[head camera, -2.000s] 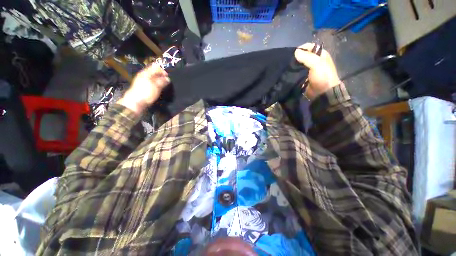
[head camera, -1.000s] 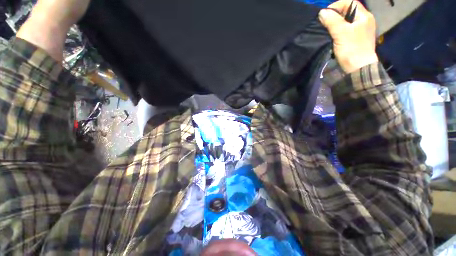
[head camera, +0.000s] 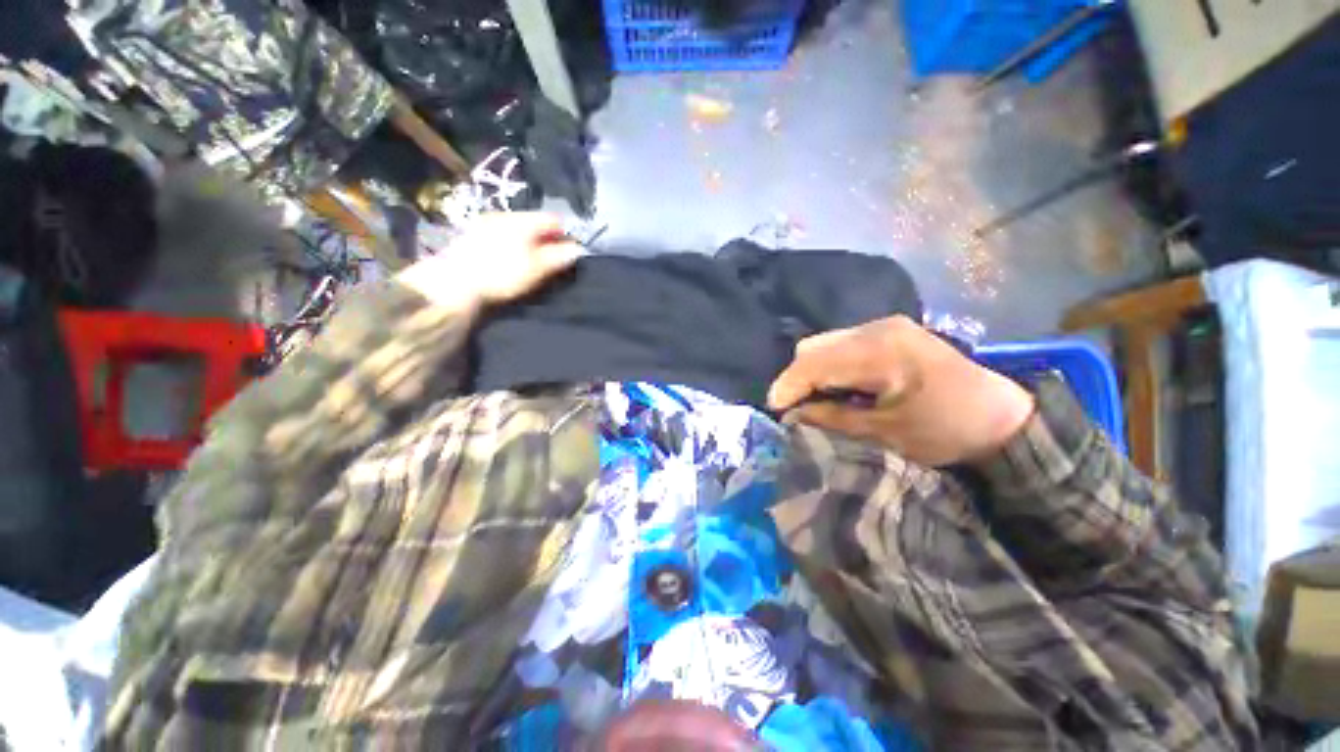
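The black garment (head camera: 632, 320) lies bunched across my lap. My left hand (head camera: 507, 256) is at its far left edge, with its fingertips on the cloth; the hand is somewhat blurred. My right hand (head camera: 899, 385) is at the garment's near right side, thumb and fingers pinched together close to my shirt front. A small dark piece shows between those fingers, likely the thread snips (head camera: 845, 394); their points cannot be made out. Whether the right fingertips also pinch cloth is unclear.
A red plastic stool (head camera: 165, 385) stands at left. A blue crate (head camera: 700, 35) and another blue container (head camera: 1014, 41) are beyond the littered grey floor (head camera: 823, 162). A blue-rimmed basket (head camera: 1099, 385) is beside my right forearm. A white-sided object (head camera: 1276, 411) stands at far right.
The garment, earlier stretched and then raised high between my hands, is now lowered and bunched on my lap. Both hands have come down and closer together, the right one near my body.
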